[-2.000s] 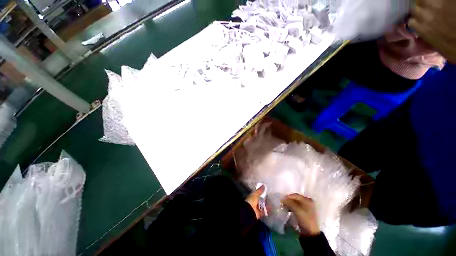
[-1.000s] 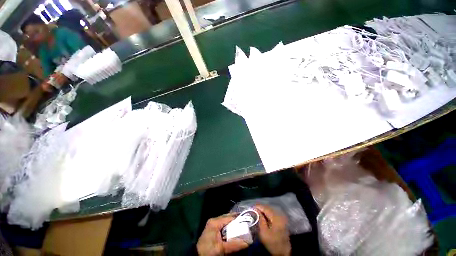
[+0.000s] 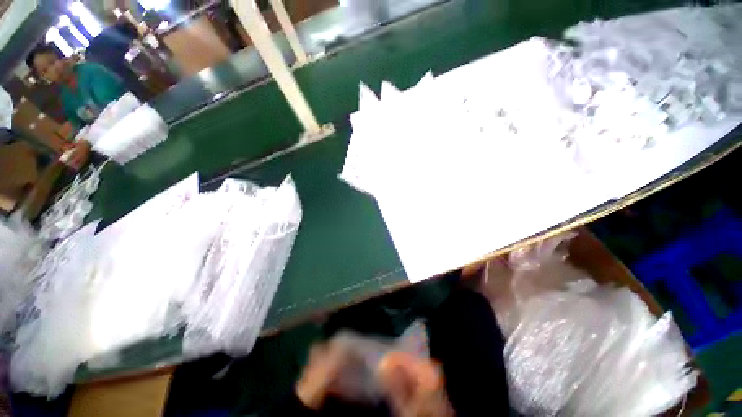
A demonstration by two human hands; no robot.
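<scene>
My left hand (image 3: 321, 370) and my right hand (image 3: 413, 384) are close together at the bottom centre, below the bench edge, both blurred. A blurred, pale, clear bubble bag (image 3: 358, 362) is between them, its corner sticking up beside my right hand. The adapter cannot be made out there. A carton (image 3: 612, 265) overflowing with clear bubble bags (image 3: 586, 350) is to the right of my hands. Loose white adapters (image 3: 651, 102) with cords lie heaped at the upper right on white sheets (image 3: 480, 187). Bagged adapters (image 3: 244, 261) lie in a row at the left.
The green bench (image 3: 325, 244) runs across the view, with its edge just above my hands. A pale metal post (image 3: 277, 69) stands behind. A person in green (image 3: 93, 85) is across the bench beside stacked white units (image 3: 130, 130). A blue stool (image 3: 691, 269) is at right.
My hands first left the carton and came to the lap area. The white adapter and looped cord seen between them a second ago no longer show clearly; the clear bag has been raised between the hands.
</scene>
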